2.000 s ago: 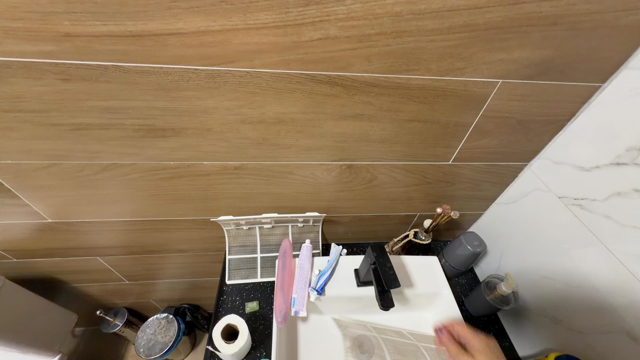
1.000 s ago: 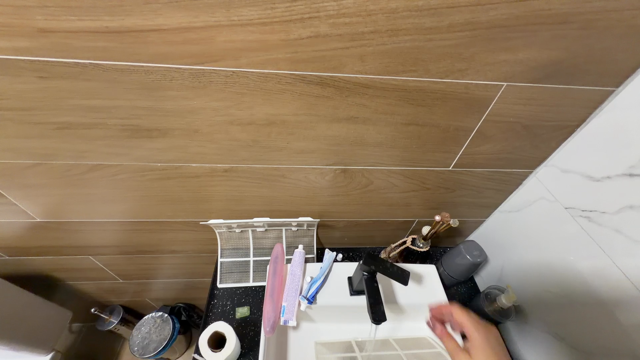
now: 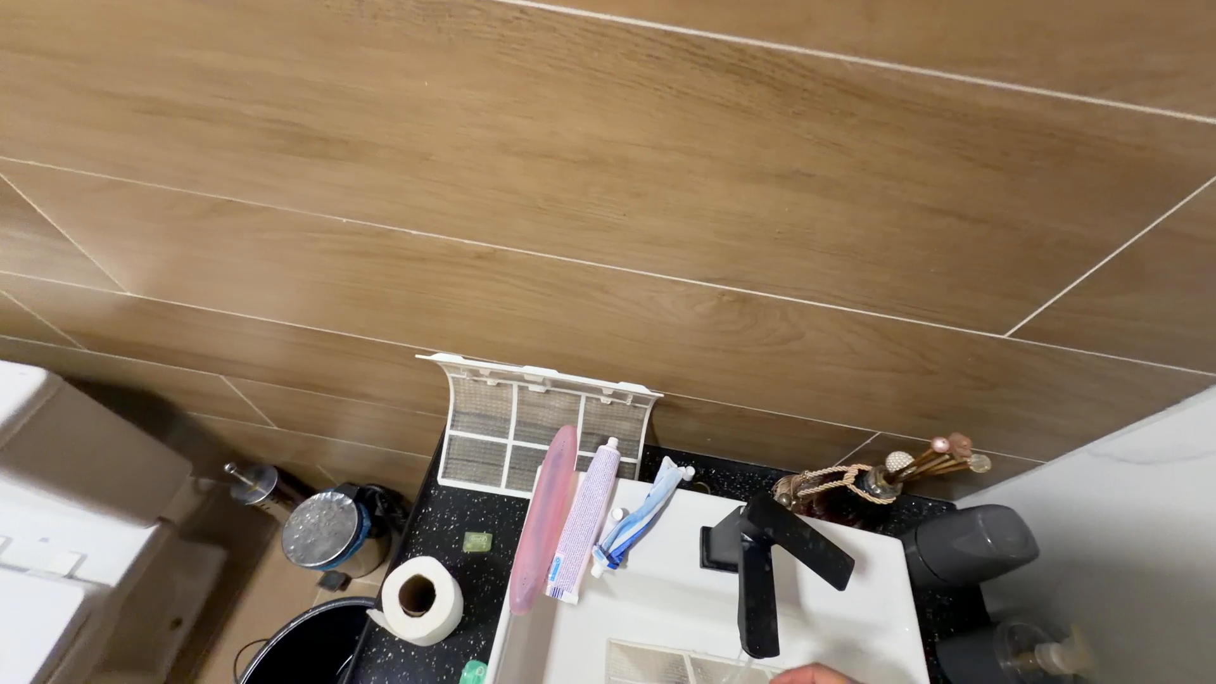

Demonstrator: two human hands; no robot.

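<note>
Only a fingertip part of one hand, apparently my right hand (image 3: 813, 674), shows at the bottom edge, beside a white mesh filter panel (image 3: 655, 663) lying in the white sink basin (image 3: 826, 627). Whether it touches the panel cannot be told. A black faucet (image 3: 758, 589) stands above, with what looks like a thin stream of water below its spout. A second mesh filter panel (image 3: 484, 427) leans on the wall behind the counter. A pink case (image 3: 544, 522), a toothpaste tube (image 3: 584, 522) and a blue and white tube (image 3: 646, 516) lie on the sink's left rim. My left hand is out of view.
On the black speckled counter (image 3: 446, 513) are a toilet paper roll (image 3: 442, 608) and a small green item (image 3: 478, 541). A reed diffuser (image 3: 874, 484), a dark grey cup (image 3: 974, 546) and a soap dispenser (image 3: 1016, 655) stand right. A black bin (image 3: 309, 655) is at lower left.
The faucet handle has swung from pointing back to pointing right, and a stream shows at the spout. My right hand has dropped mostly out of view. The view has tilted and shifted left.
</note>
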